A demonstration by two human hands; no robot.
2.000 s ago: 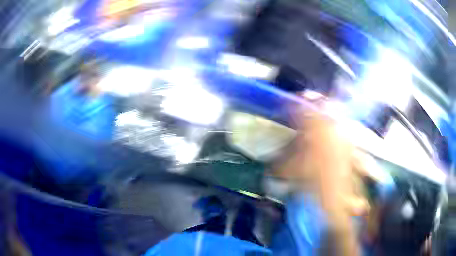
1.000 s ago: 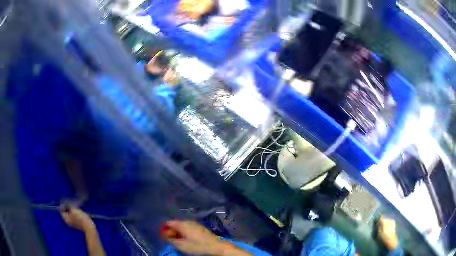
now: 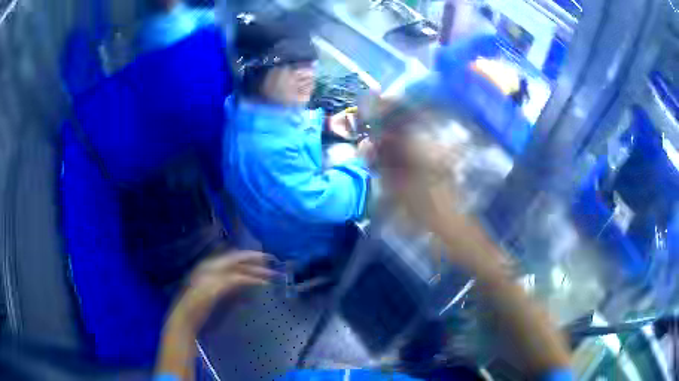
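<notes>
My left hand is at the lower left, palm down, fingers stretched to the right and slightly bent. I see no part in it. My right hand is raised near the centre, strongly blurred, in front of the bench beside a seated neighbour. Whether it holds anything cannot be told. The neighbour in a blue smock and dark cap holds a small black-and-yellow unit in front of the chest.
Blue panels stand on the left. A dark crate is below my right forearm. A dark tangled heap lies beyond the neighbour. A blue bin and a blurred grey strip are at the upper right.
The view has swung left, bringing the neighbour to the centre. My right hand now shows high over the bench area, and my left hand is at the lower left. The red item is no longer visible.
</notes>
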